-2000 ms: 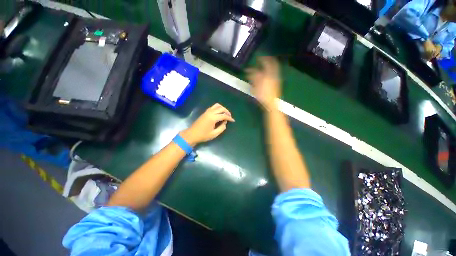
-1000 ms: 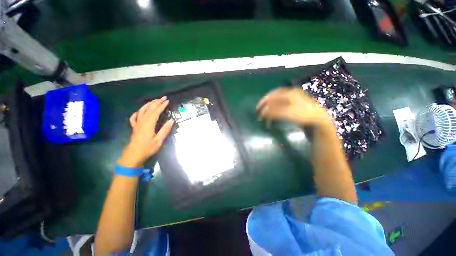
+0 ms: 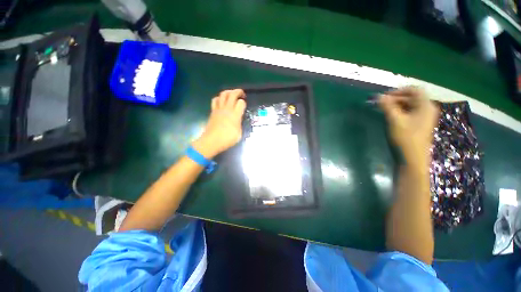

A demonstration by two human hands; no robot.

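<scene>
An open-backed tablet unit [image 3: 273,162] lies in its black foam tray [image 3: 313,148] on the green worktop in front of me. Its large silver area glares white, and small electronics with a teal spot sit at the far end. My left hand [image 3: 227,118] rests at the tray's far left corner, fingers curled over the edge; whether it grips the edge is unclear. My right hand [image 3: 407,111] is raised and blurred, right of the tray and beside the parts tray [image 3: 456,165] heaped with dark, glittering pieces. A tiny shiny piece [image 3: 374,100] shows at its fingertips.
A blue bin [image 3: 119,75] with white parts [image 3: 147,78] stands at the back left. Stacked black trays [image 3: 91,91] with a tablet [image 3: 49,100] on top are at the left. A conveyor [image 3: 274,28] with a white edge strip [image 3: 257,56] runs behind, carrying trays.
The worktop was without the tray in front of me two seconds ago; the tray with the tablet now lies there. My right hand has moved over the parts tray's left side and now has a tiny piece.
</scene>
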